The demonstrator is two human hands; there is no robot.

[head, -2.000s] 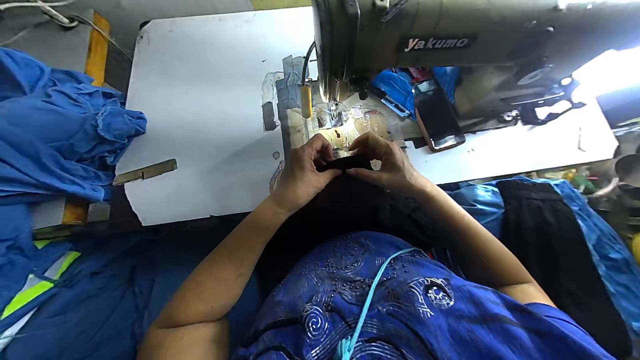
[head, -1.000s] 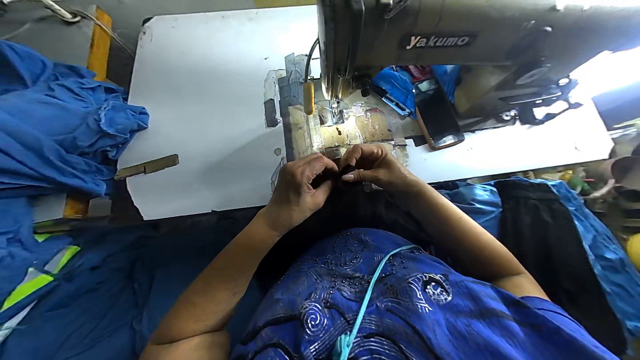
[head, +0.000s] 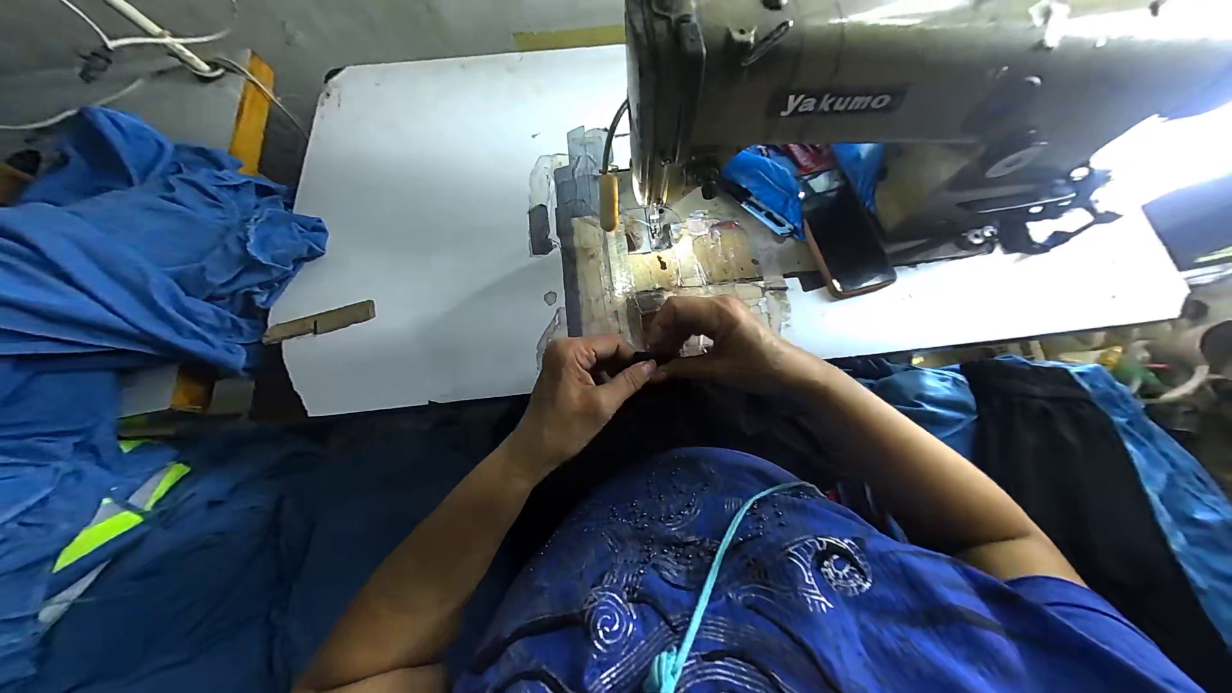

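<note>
Both hands meet at the front edge of the sewing table, just in front of the needle area of a Yakumo sewing machine (head: pixel 924 106). My left hand (head: pixel 582 390) pinches a piece of black fabric (head: pixel 664 409) between thumb and fingers. Against it, my right hand (head: pixel 727 342) holds the same fabric with bent fingers. Most of the black fabric hangs down toward my lap, dark and partly hidden by the hands and arms. The presser foot (head: pixel 656 226) stands behind the fingers, with no black fabric under it.
On the white tabletop (head: pixel 433 212) a smartphone (head: pixel 847 236) lies under the machine arm, beside a blue packet (head: pixel 765 183). A worn wooden strip (head: pixel 322 320) rests at the left edge. Blue garments (head: pixel 154 241) are heaped at left; black trousers (head: pixel 1068 462) lie at right.
Since two seconds ago both hands have shifted slightly toward my body, away from the needle area. The fingers have changed their hold on the black fabric, which was stretched between them earlier.
</note>
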